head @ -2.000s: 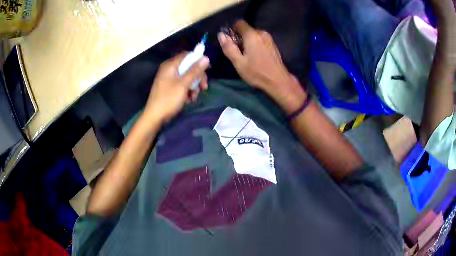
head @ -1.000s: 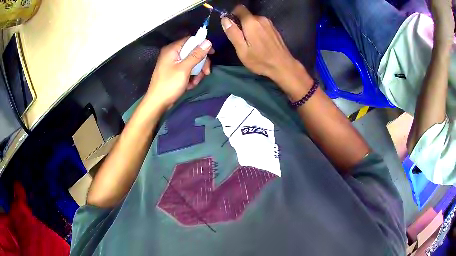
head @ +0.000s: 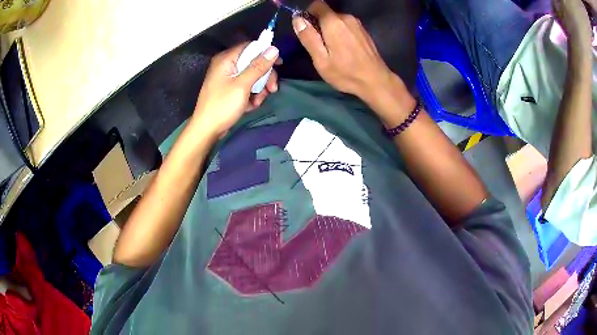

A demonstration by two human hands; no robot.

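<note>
My left hand (head: 230,85) is closed around a white glue bottle (head: 256,53), which is tilted with its narrow blue tip pointing up. My right hand (head: 340,49) pinches a small dark piece (head: 307,18) between thumb and fingers, mostly hidden by the fingers. A thin bit of the piece reaches left near the bottle's tip at the picture's top edge. I cannot tell whether the two touch. Both hands are over the dark gap beside the curved table edge.
The pale tabletop (head: 131,59) curves along the upper left. A yellow-labelled item (head: 19,12) is cut off at the top left corner. A blue plastic stool (head: 458,91) and a person in a pale shirt (head: 533,78) are at right. Cardboard (head: 112,171) is at lower left.
My right hand has moved up, bringing the dark piece close above the bottle's tip. The bottle has risen a little. The table edge sits slightly higher in view.
</note>
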